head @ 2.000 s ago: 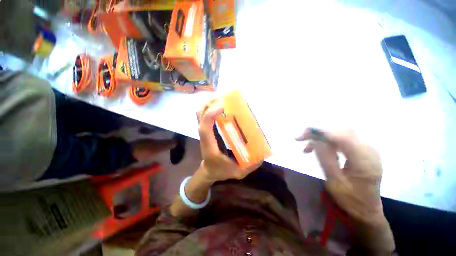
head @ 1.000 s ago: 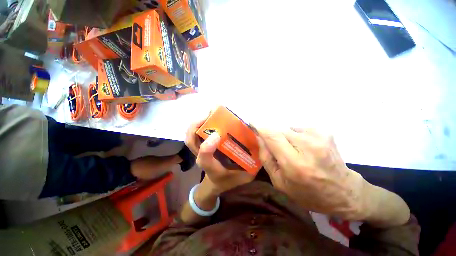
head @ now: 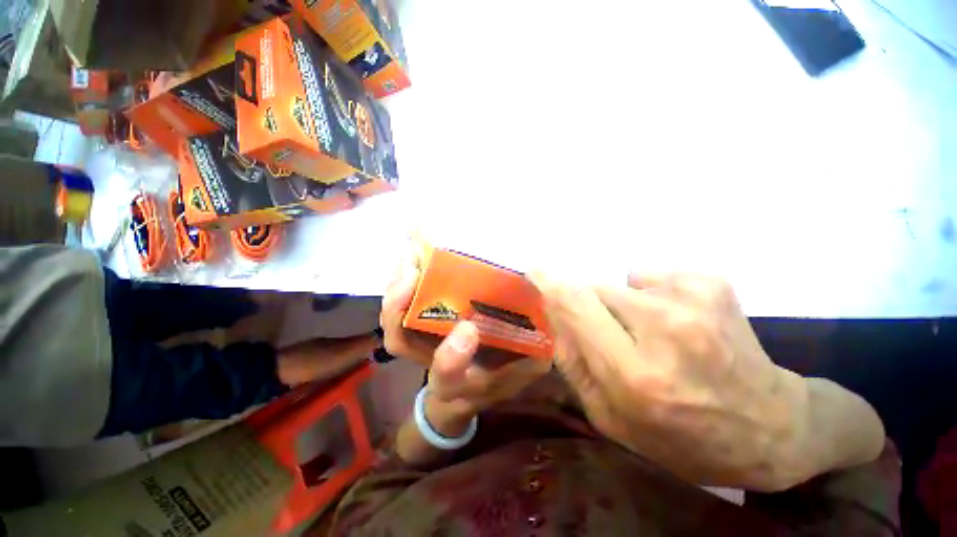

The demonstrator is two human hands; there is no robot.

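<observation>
An orange and black retail box (head: 477, 299) is held over the table's near edge, its orange printed face up. My left hand (head: 451, 367), with a white band on the wrist, grips the box from the left and below, thumb on the printed face. My right hand (head: 672, 367) is at the box's right end, fingers bent against it. Its fingertips are partly hidden, and whether it holds a small tool cannot be seen.
Orange and black retail boxes (head: 294, 105) are stacked at the back left, with orange coiled cables (head: 192, 233) in clear plastic in front. A smartphone (head: 813, 37) lies at the back right. Another person's sleeve (head: 52, 336) is at the left, above a brown carton (head: 157, 488) and red stool (head: 362, 441).
My right hand, earlier apart with a small dark item at its fingertips, has come to the box's right end. My left hand has turned the box. The view has shifted.
</observation>
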